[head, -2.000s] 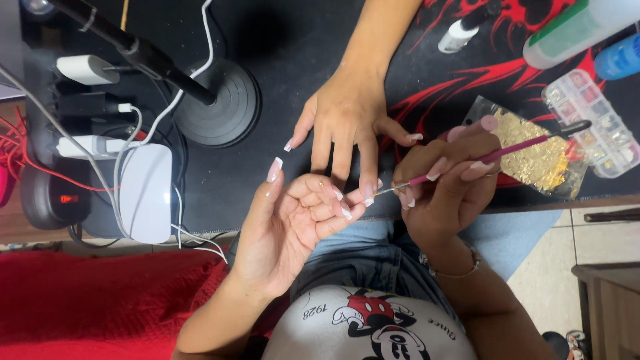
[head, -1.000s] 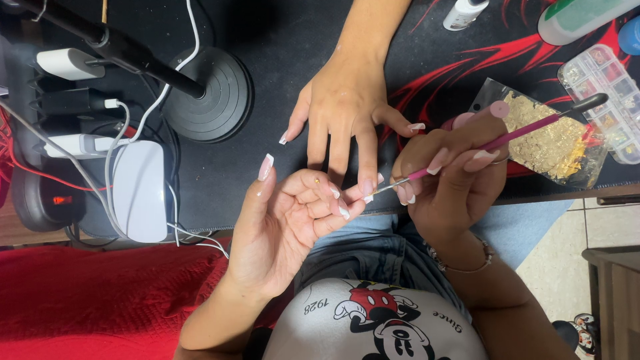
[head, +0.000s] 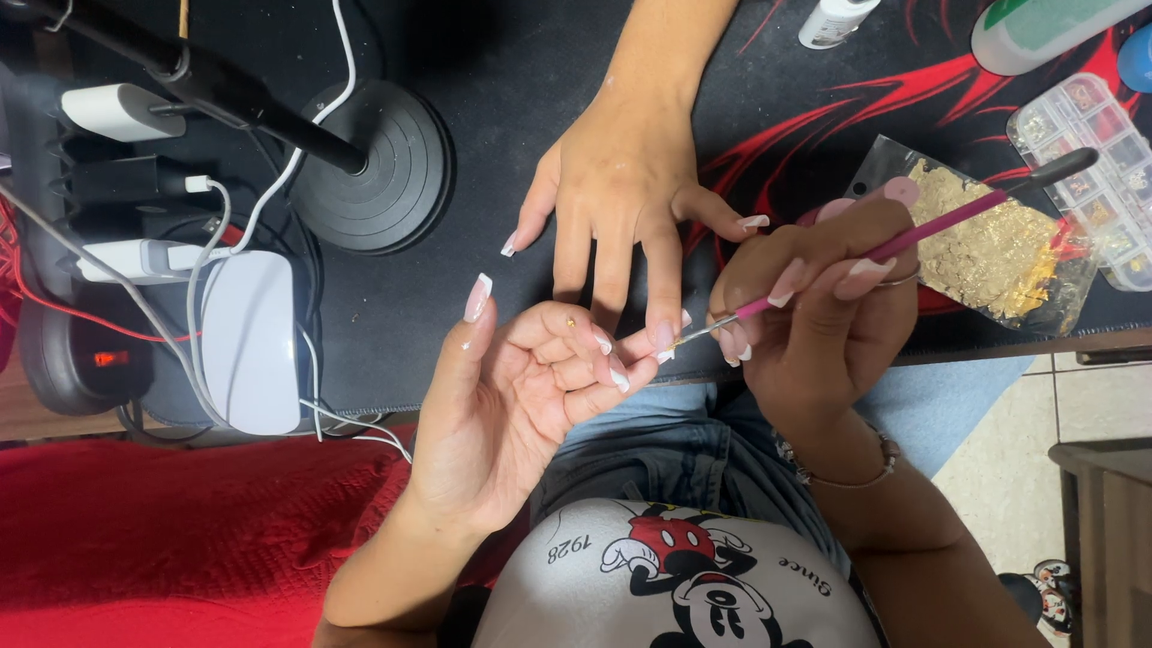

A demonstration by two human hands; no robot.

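My right hand (head: 823,315) pinches a thin nail brush (head: 936,223) with a magenta handle, its fine tip touching a fingertip nail of another person's hand (head: 625,189). That hand lies palm down on the dark mat, fingers toward me, with pink and white nails. My left hand (head: 522,396), palm up, has its fingertips under and around that same finger. A gold speck shows on one of my left fingers. Beside my right hand lies a clear packet of gold foil flakes (head: 981,243), next to a clear compartment box (head: 1089,180) of small decorations.
A lamp's round black base (head: 373,171) stands on the mat at left. Beyond it are a power strip (head: 67,351), white chargers, tangled cables and a white rounded device (head: 250,342). A small white bottle (head: 837,20), a green-labelled bottle (head: 1035,31) and a blue cap (head: 1136,58) are at upper right.
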